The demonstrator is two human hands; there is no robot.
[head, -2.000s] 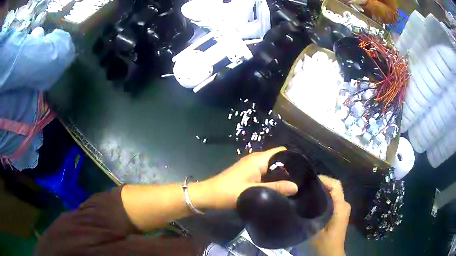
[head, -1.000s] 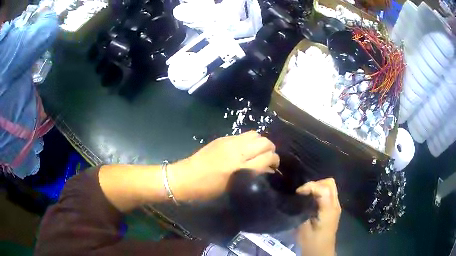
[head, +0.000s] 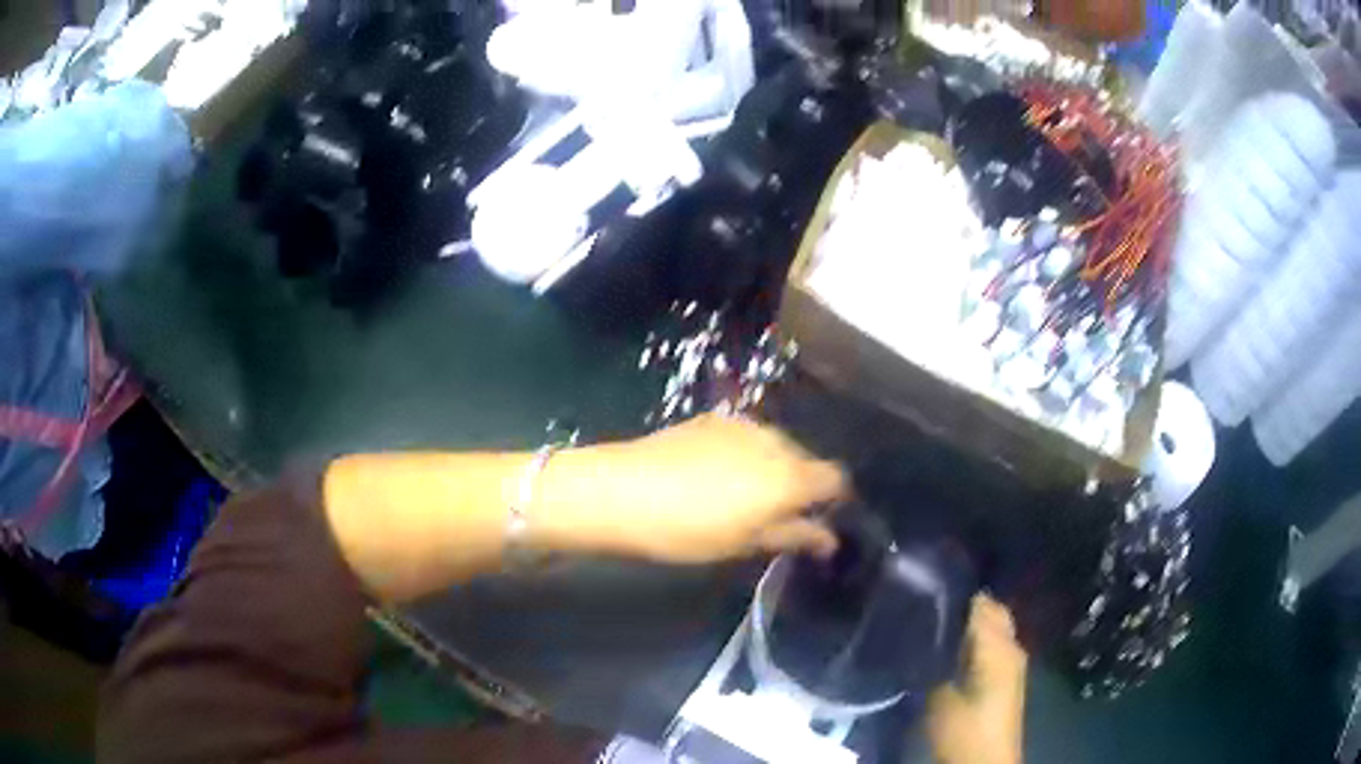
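A glossy black cup (head: 873, 634) sits in or over the round ring of a white housing (head: 769, 727) at the bottom centre; blur hides how deep it sits. My left hand (head: 731, 485), with a bracelet at the wrist, reaches in from the left, and its fingertips pinch the dark upper edge of the cup. My right hand (head: 982, 687) is upright at the cup's right side, blurred and cut off by the bottom edge; whether it grips the cup is unclear.
A carton (head: 955, 384) of white parts and red-orange wires (head: 1142, 209) stands upper right, beside white stacked cups (head: 1269, 224). White housings (head: 560, 194) and black cups (head: 321, 224) lie at the back. Tiny terminals (head: 709, 363) lie mid-bench. Another person's sleeve (head: 90, 172) is at left.
The black cup has moved down and turned from lying tilted between my hands to the white ring. My right hand has lowered slightly. The view has shifted a little.
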